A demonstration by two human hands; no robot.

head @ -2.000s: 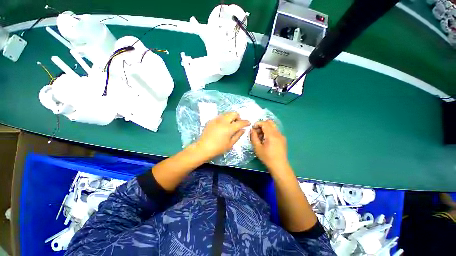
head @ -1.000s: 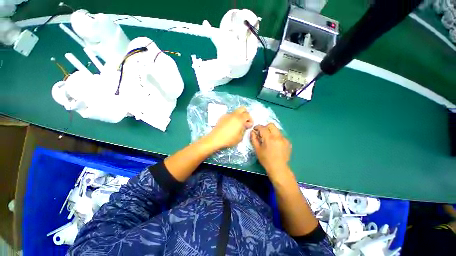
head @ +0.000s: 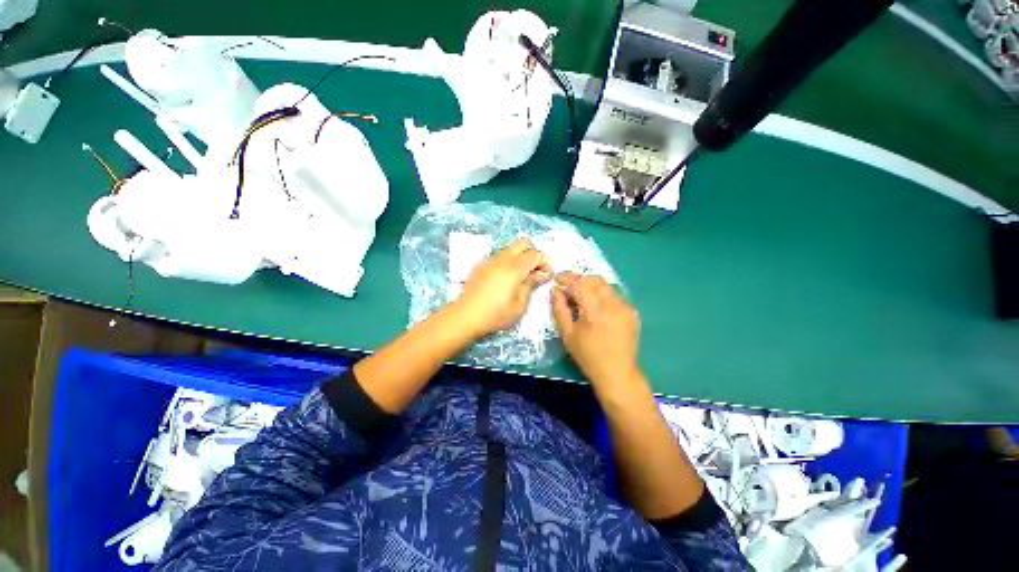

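A crinkled clear poly bag (head: 430,263) with white contents and a white label-like patch lies at the bench's front edge. My left hand (head: 505,287) and my right hand (head: 601,330) are over it, bare, with fingertips nearly touching. Something small and pale seems pinched between the fingertips; it is too small to name. Whether it is part of the bag or a separate piece cannot be told.
White housings (head: 324,184) with lead wires lie at left; another housing (head: 492,106) lies behind the bag. The screw feeder (head: 648,123) and black electric screwdriver (head: 771,67) are at back right. Blue bins (head: 84,447) with white parts flank my lap; a cardboard box (head: 50,369) is far left.
The view shifted and came back. My fingertips stay together over the bag, with only small finger movements. The bag and housings keep their places on the bench.
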